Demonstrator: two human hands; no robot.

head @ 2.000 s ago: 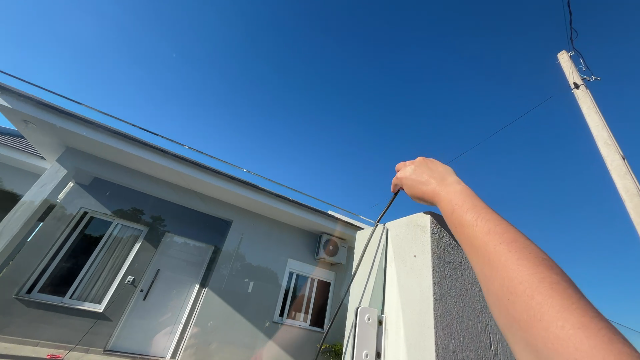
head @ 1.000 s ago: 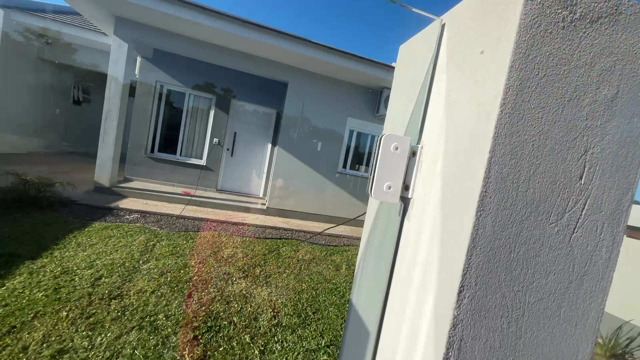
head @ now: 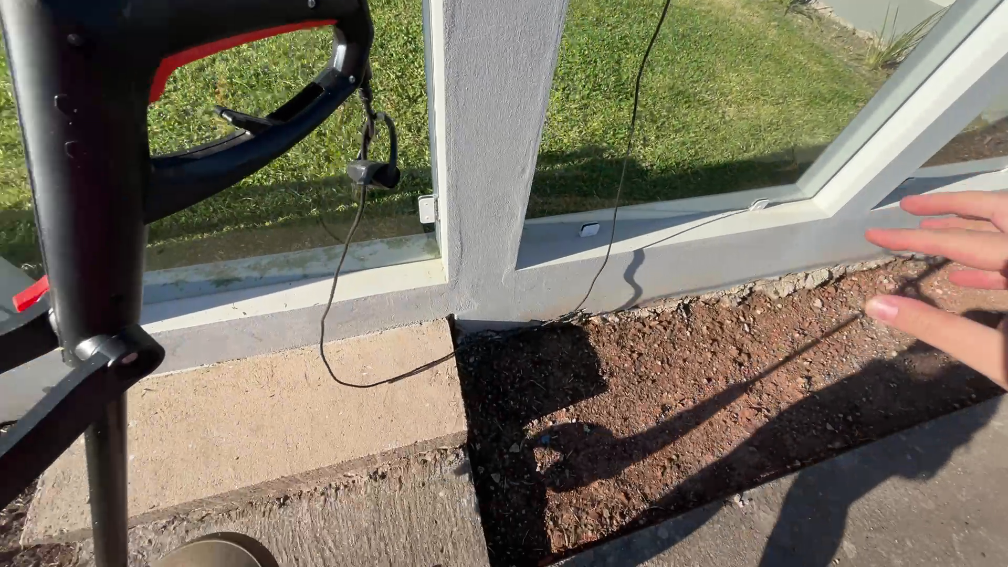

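Note:
At the right edge of the head view, my right hand (head: 945,268) has its fingers spread and holds nothing. It is over the low wall and soil strip, apart from the cord. My left hand is not seen. A black and red corded garden tool, likely a string trimmer (head: 90,197), stands upright at the left, its trigger handle (head: 252,150) near the top. A plug connection (head: 374,172) hangs behind the handle. From it, a thin black power cord (head: 324,315) loops onto the concrete slab, and a black cord (head: 630,134) rises in front of the glass.
A grey wall pillar (head: 496,150) stands between glass panels set on a low wall (head: 709,252) with small metal clamps. Lawn (head: 669,94) lies behind the glass. Below are a concrete slab (head: 276,417), a reddish soil strip (head: 756,378) and grey pavement (head: 890,480).
The view has swung down from the house and sky to the wall's base. My right hand, earlier holding a thin dark cord at the wall's top, is now free of it. The garden tool has come into view.

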